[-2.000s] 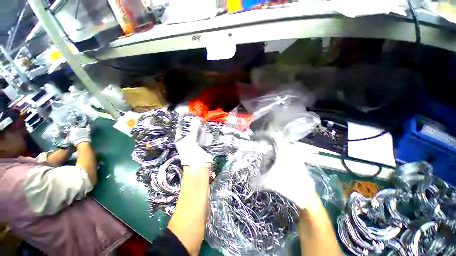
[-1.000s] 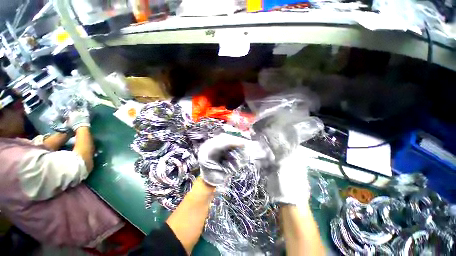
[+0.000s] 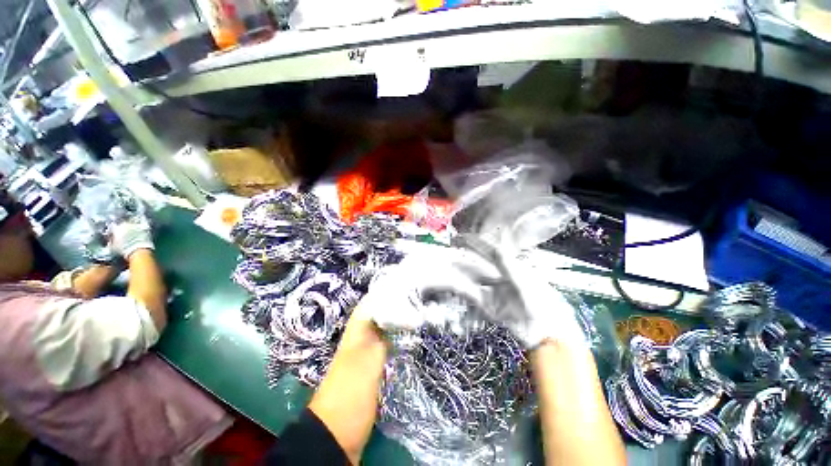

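Note:
My left hand (image 3: 401, 289), in a white glove, is over the upper part of the loose wire heap (image 3: 465, 373). My right hand (image 3: 533, 305), gloved and blurred, is close beside it, with the fingers near each other. Thin silver wire pieces show between the hands, but whether either hand grips them is blurred. The heap lies on a clear plastic bag (image 3: 415, 423). Wire ring bundles are piled left (image 3: 310, 309) and right (image 3: 665, 387) of the heap.
Behind the heap are a red-orange plastic bag (image 3: 364, 196), crumpled clear plastic (image 3: 510, 196), a white sheet (image 3: 665, 255) and a black cable. A blue bin (image 3: 774, 250) stands right rear, near orange-yellow bands (image 3: 647, 329). A coworker's arm (image 3: 146, 287) is left; a shelf (image 3: 547, 44) crosses above.
Since two seconds ago my left hand has moved from the left pile to the middle heap, beside my right hand. The view has shifted slightly.

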